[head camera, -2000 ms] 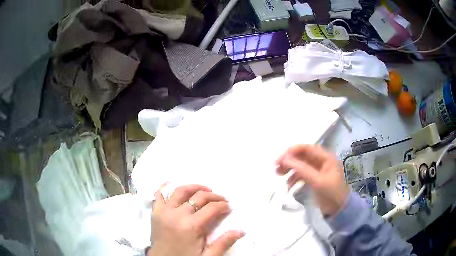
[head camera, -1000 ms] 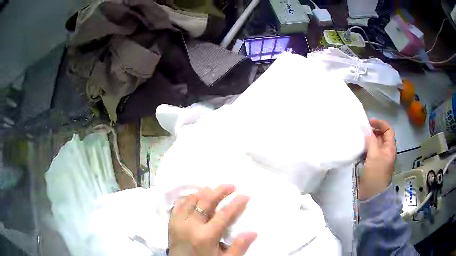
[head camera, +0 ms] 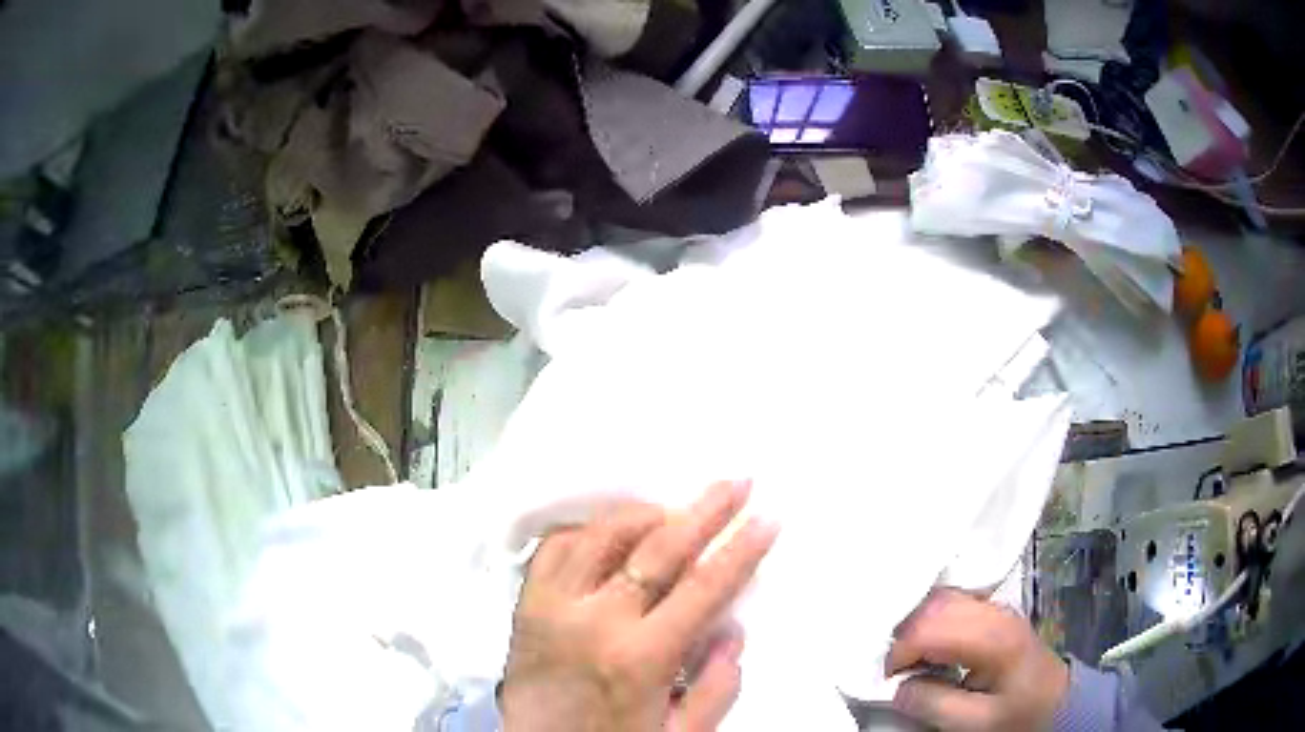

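Observation:
White garment panels (head camera: 773, 386) lie in loose, overexposed layers across the middle, so single edges are hard to tell. My left hand (head camera: 630, 615) rests on them at lower centre, fingers spread slightly, a ring on one finger. It presses on the cloth; whether it grips a fold is unclear. My right hand (head camera: 980, 665) is at the lower right, fingers curled and pinching the near right edge of the cloth. Fanned white pieces (head camera: 229, 458) lie at the left, joined by more white cloth toward the front.
A machine head (head camera: 1202, 558) stands at right. A tied white bundle (head camera: 1052, 200), two oranges (head camera: 1214, 343) and a lit phone (head camera: 837, 112) lie behind the work. Brown-grey cloth (head camera: 387, 129) is heaped at back left. Cables and small boxes (head camera: 890, 32) fill the back right.
The raised right part of the cloth has come down flatter. My right hand has moved down and toward me to the cloth's near right edge. My left hand has shifted slightly right. The view has shifted.

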